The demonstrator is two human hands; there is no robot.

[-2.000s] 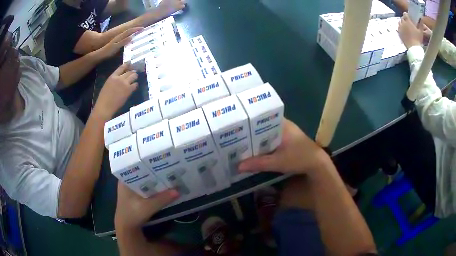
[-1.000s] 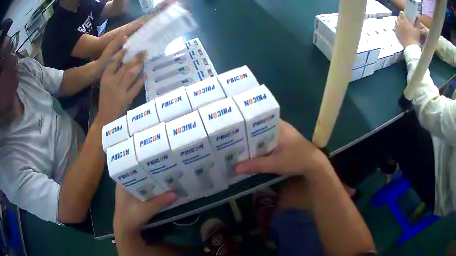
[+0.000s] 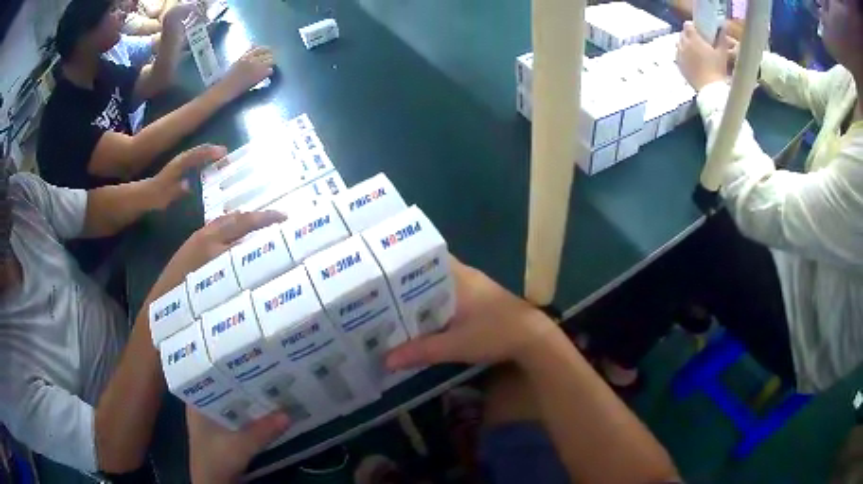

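Note:
A block of ten white cartons (image 3: 301,304) stands in two rows of five, small end flaps with the blue-and-orange brand word facing up. The front row shows its picture faces, each with a pale device, towards me. My left hand (image 3: 232,444) grips the block at its lower left end, thumb on the front. My right hand (image 3: 473,326) grips the right end, its thumb across the front face. The fingers behind the block are hidden. The block is tilted and held at the bench edge.
A neighbour's carton stack (image 3: 255,175) lies beyond the block, with hands beside it. A larger stack (image 3: 615,104) is at the right by a pale-sleeved worker. Cream posts (image 3: 554,161) rise from the dark green bench (image 3: 426,113). A lone carton (image 3: 319,33) lies far up. A blue stool (image 3: 733,392) stands below right.
The view has swung right, so the block and both hands sit further left and lower. The neighbour's lifted cartons are down on the bench. My grip looks unchanged.

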